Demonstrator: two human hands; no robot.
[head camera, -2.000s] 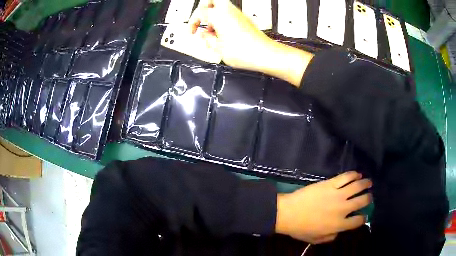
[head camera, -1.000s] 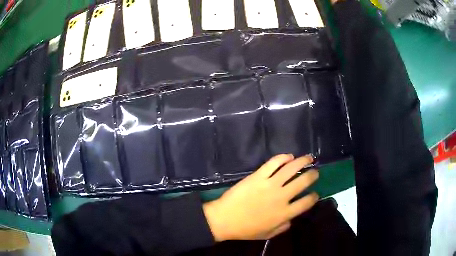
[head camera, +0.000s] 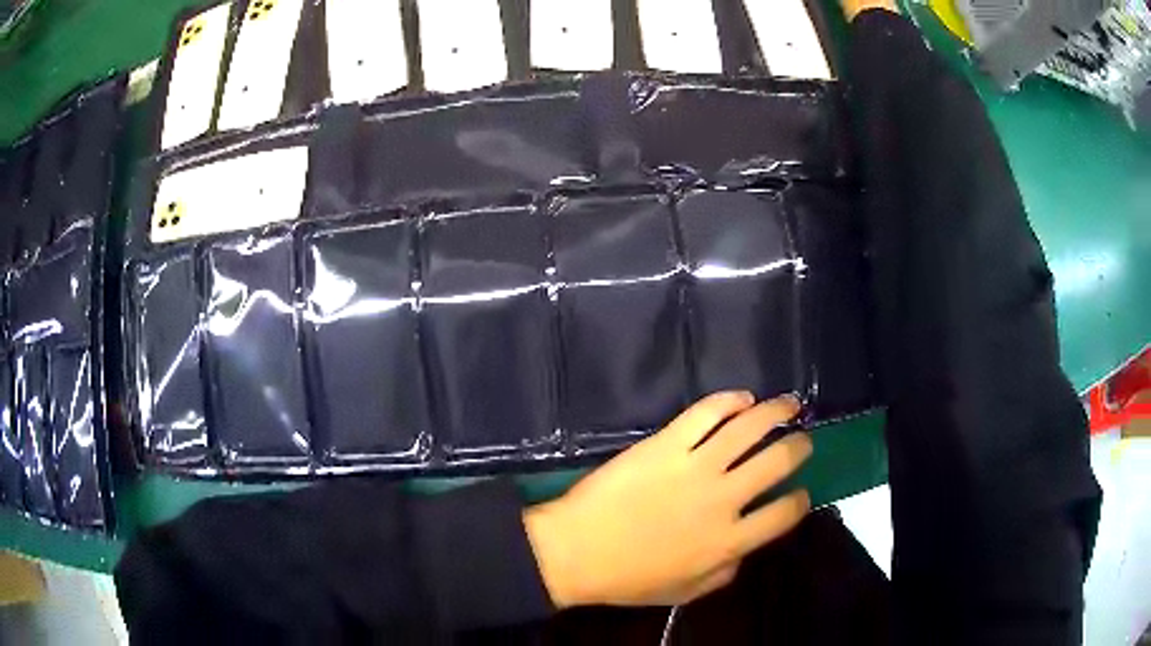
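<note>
A wide glossy black tray (head camera: 492, 341) lies in front of me. Several cream-white phone-shaped pieces (head camera: 463, 48) stand upright in its far row. One more piece (head camera: 230, 193) lies sideways at the left of the middle row, its dark camera circles at the left end. The pockets of the near row hold no cream piece. My left hand (head camera: 669, 505) is palm down at the tray's near edge, fingers apart, holding nothing; its fingertips touch or overlap the edge. My right arm reaches up the right side; only skin at the cuff shows at the top edge, and the hand is cut off.
Another black tray (head camera: 51, 316) lies close on the left. The green bench top (head camera: 1096, 215) shows on the right. A crumpled silvery heap (head camera: 1073, 44) is at the upper right, beside something yellow. A red object (head camera: 1121, 401) is at the right edge, beyond the bench.
My right hand has left the sideways piece, now released in the middle row, and gone out past the top edge. The view has shifted. My left hand stays at the tray's near edge.
</note>
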